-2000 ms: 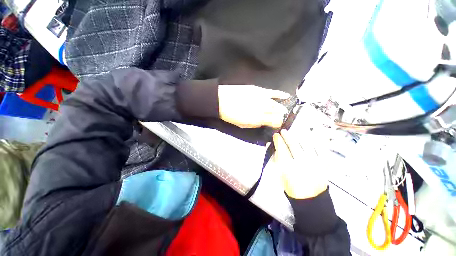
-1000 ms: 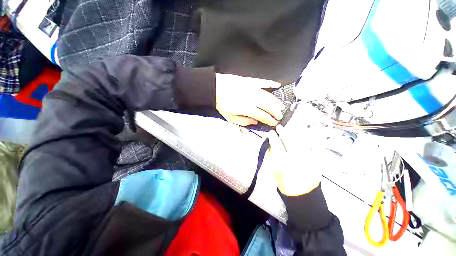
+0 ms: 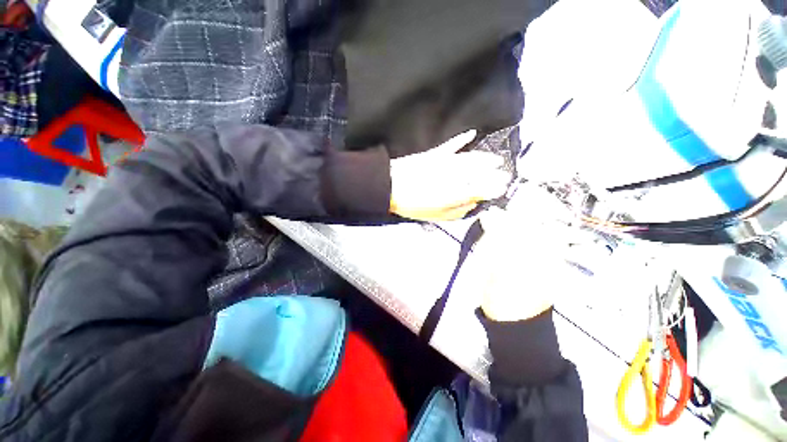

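A dark checked garment piece (image 3: 203,69) lies over the table at the upper left, with plain black-brown cloth (image 3: 423,69) beside it. My left hand (image 3: 444,183) lies on the cloth's lower edge, fingertips close to the presser foot area (image 3: 557,190). My right hand (image 3: 518,259) is overexposed and blends into the white table; its fingers are near the cloth edge, and its grip cannot be told. A narrow black strip (image 3: 453,276) hangs from near my right hand over the table's front edge.
The white sewing machine with a blue stripe (image 3: 669,121) stands at right. Scissors with yellow and red handles (image 3: 657,371) lie at lower right beside a black looped thing (image 3: 700,394). A red plastic stool (image 3: 86,138) and blue bin (image 3: 34,162) are at left.
The plain cloth's right edge has drawn back to the left, uncovering more white surface. My left hand has shifted slightly right, with its thumb raised. The whole view has moved slightly.
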